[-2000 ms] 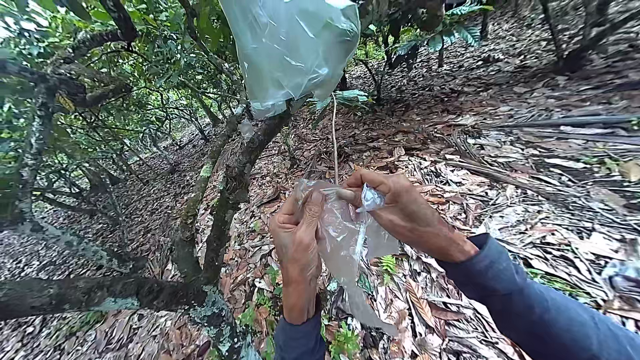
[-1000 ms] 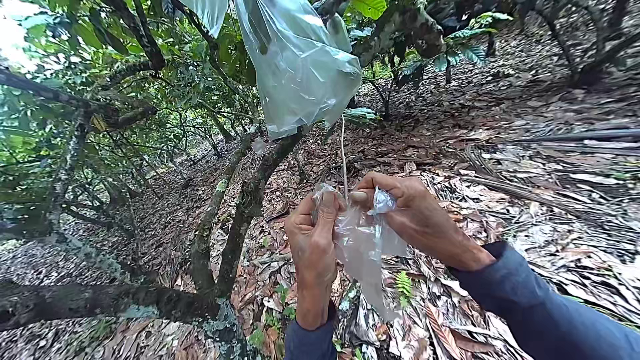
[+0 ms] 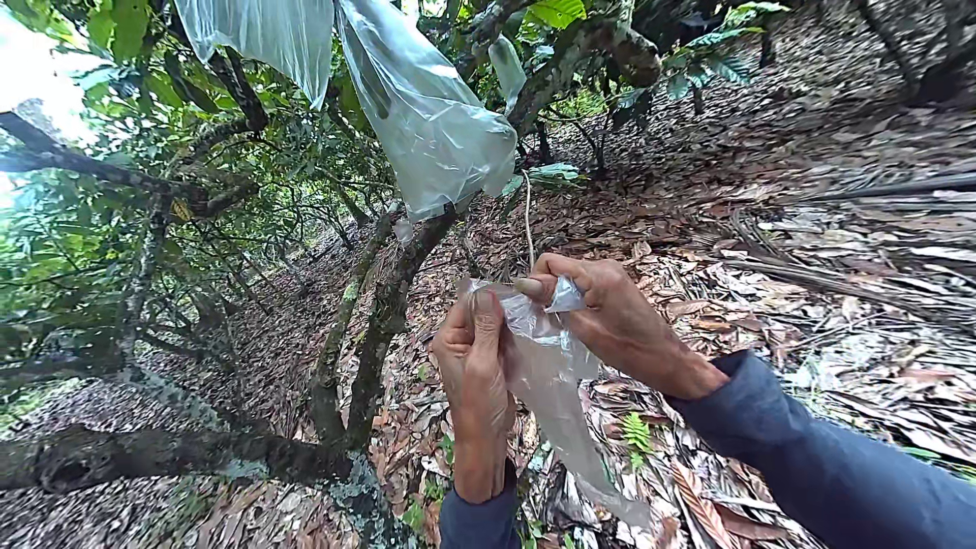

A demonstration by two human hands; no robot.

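Observation:
A clear plastic sheet or bag (image 3: 553,389) hangs down from between my two hands. My left hand (image 3: 476,351) pinches its upper left edge between thumb and fingers. My right hand (image 3: 610,320) grips its upper right part, with a crumpled fold showing by the fingers. A thin pale string (image 3: 528,221) runs down from above and ends behind my right hand; whether it is tied to the plastic I cannot tell. Above my hands, a larger translucent plastic bag (image 3: 450,145) hangs among the branches, with another plastic piece (image 3: 267,38) to its left.
Lichen-covered trunks (image 3: 385,320) rise left of my hands, and a thick low branch (image 3: 168,457) crosses the lower left. A stubby limb (image 3: 587,61) juts out above. Dry leaf litter (image 3: 762,305) covers the slope, with a small green fern (image 3: 635,433) beside the hanging plastic.
The view has shifted, showing more of the hanging plastic at the top. Both hands keep hold of the clear plastic, close together, with little plain change.

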